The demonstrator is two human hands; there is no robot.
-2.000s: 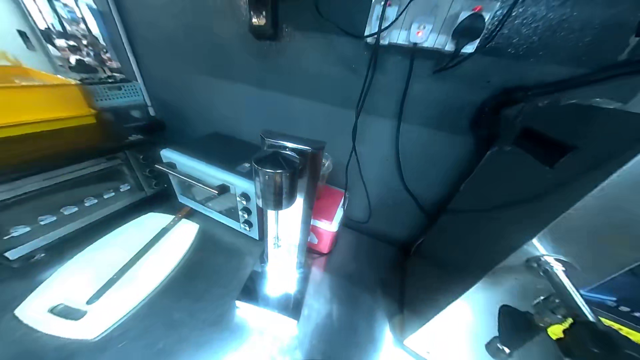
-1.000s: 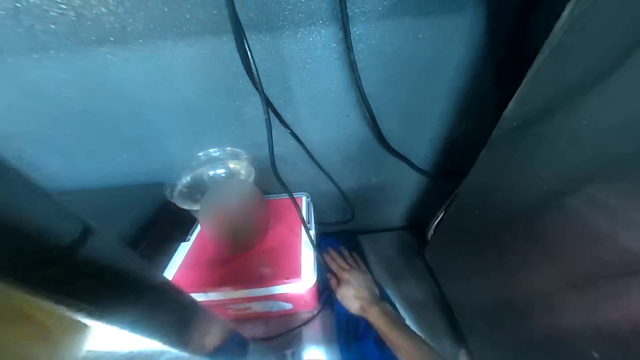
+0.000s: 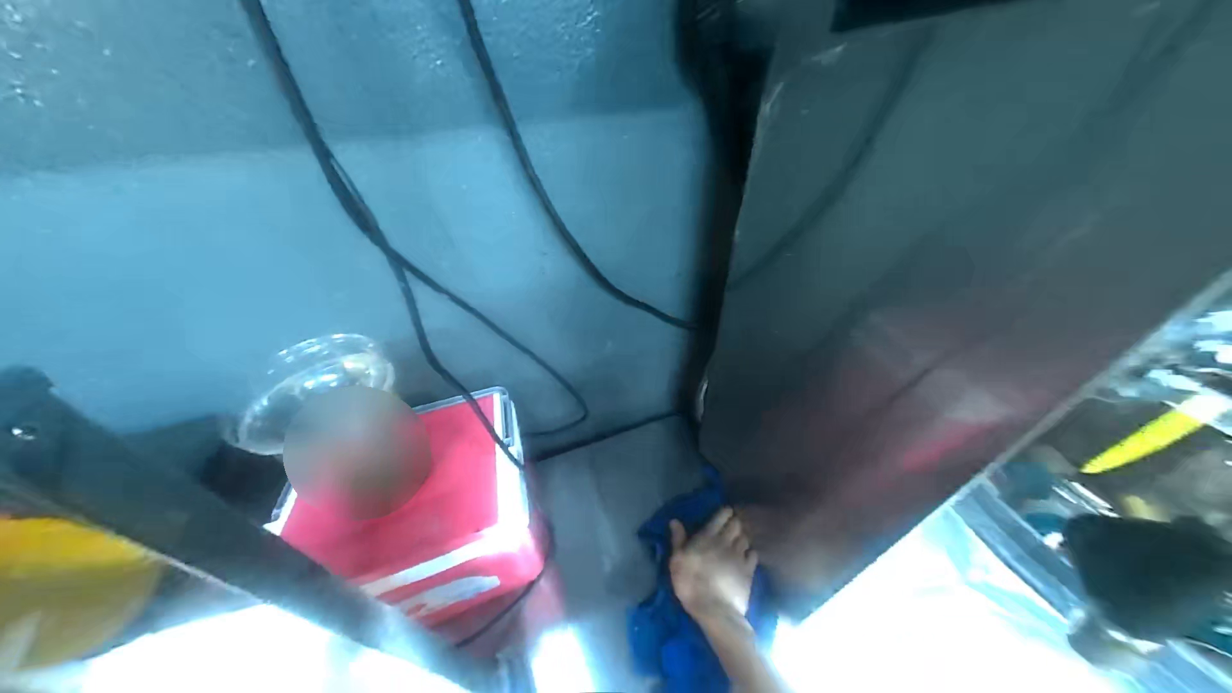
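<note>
My right hand (image 3: 714,568) lies on a crumpled blue cloth (image 3: 664,640), pressing it against the counter surface (image 3: 602,491) beside the dark panel at the right. The fingers are bent over the cloth and partly sunk in it. To the left of the hand stands a red box with white edges (image 3: 457,462), a clear plastic container (image 3: 313,380) behind its far left corner. A round area over the box is blurred, so what is there cannot be told. My left hand is not in view.
Black cables (image 3: 409,279) hang down the blue-grey wall (image 3: 173,241) and reach the box. A dark upright panel (image 3: 924,260) rises at the right. A dark bar (image 3: 192,520) crosses the lower left, near something yellow (image 3: 67,577). A yellow object (image 3: 1145,441) shows at the far right.
The view has moved in close to the corner. My right hand, flatter on the blue cloth a second ago, is now bent on it against the panel's side.
</note>
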